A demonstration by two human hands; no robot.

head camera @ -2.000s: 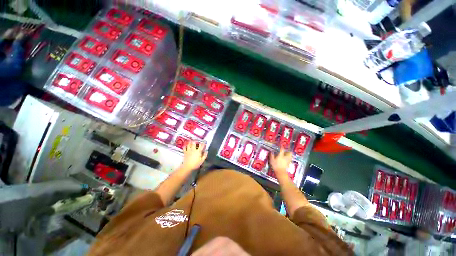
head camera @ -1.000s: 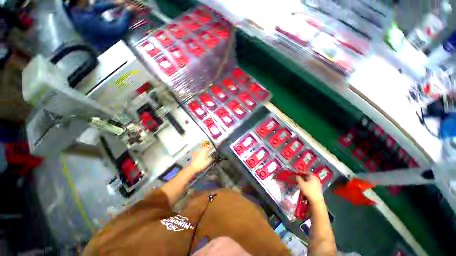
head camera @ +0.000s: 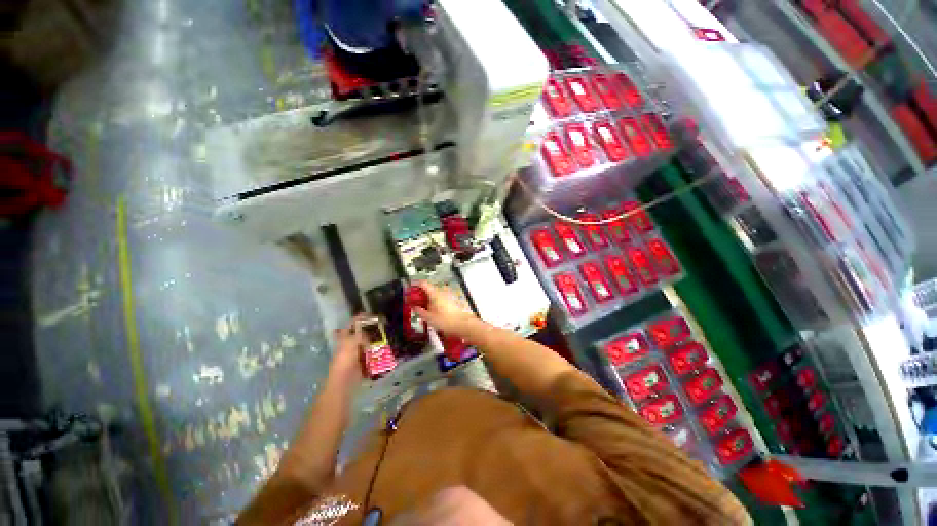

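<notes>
My left hand (head camera: 349, 347) is at the machine's front left, closed on a red housing (head camera: 379, 358) whose upper part shows a pale and dark inner area. My right hand (head camera: 444, 310) grips another red housing (head camera: 414, 311) at the dark fixture (head camera: 386, 303); whether that housing is seated or lifted cannot be told. A further red piece (head camera: 457, 347) shows below my right wrist. A second fixture with a red housing (head camera: 456, 232) lies farther back on the machine bed.
The white machine (head camera: 503, 51) rises behind. Blister trays of red housings (head camera: 616, 269) stand to the right, beside a green conveyor belt (head camera: 709, 293). A person in blue (head camera: 360, 26) is at the top. An orange-red foot (head camera: 773, 483) is at lower right.
The view has turned left toward the machine. My left hand has moved from the machine's front edge onto a red housing. My right hand has moved from the near tray to the fixture.
</notes>
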